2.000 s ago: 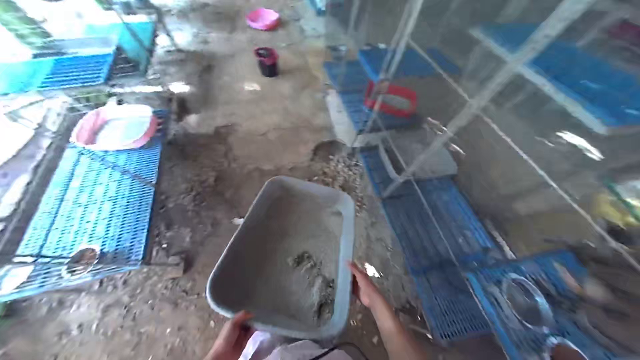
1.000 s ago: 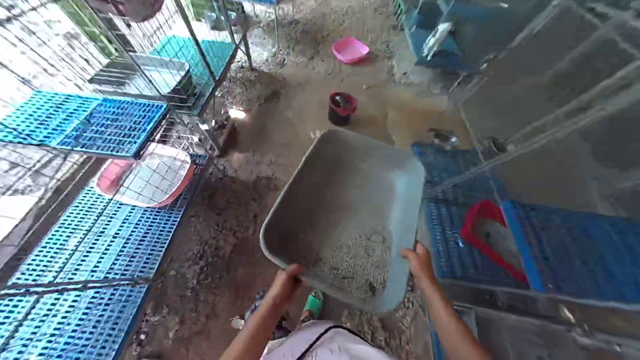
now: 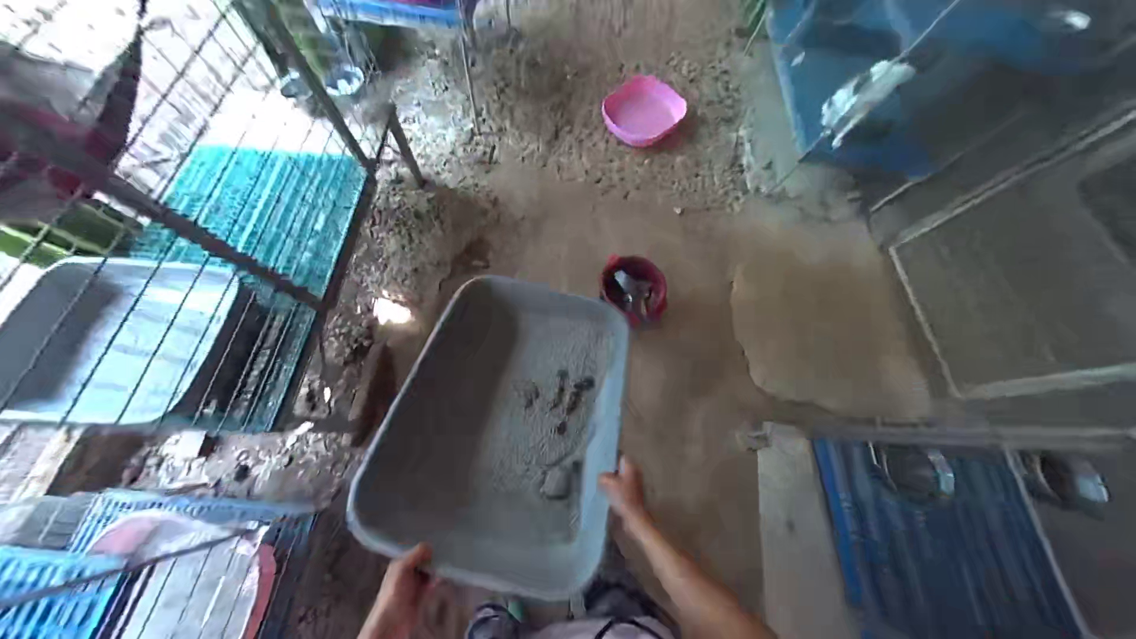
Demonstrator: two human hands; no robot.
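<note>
A grey plastic litter tray (image 3: 426, 444) is held in front of me, its right half spread with grey litter and several dark clumps (image 3: 561, 395). My left hand (image 3: 406, 581) grips the near rim at its left corner, thumb over the edge. My right hand (image 3: 626, 493) holds the right side rim, lower down. Just past the tray's far right corner stands a dark red bucket (image 3: 633, 288) on the dirt floor, something pale inside it. Farther off lies a pink plastic basin (image 3: 645, 110).
Wire cages on the left hold a grey tray (image 3: 133, 342), teal slatted flooring (image 3: 293, 195) and a pink-rimmed tray (image 3: 191, 568). On the right are a blue slatted platform (image 3: 950, 541) with metal bowls (image 3: 914, 472) and a mesh-framed enclosure. A metal leg stands at upper left.
The litter has shifted from the tray's near end toward its right side. Both hands stay on the rim. The view has moved forward, closer to the bucket and the pink basin.
</note>
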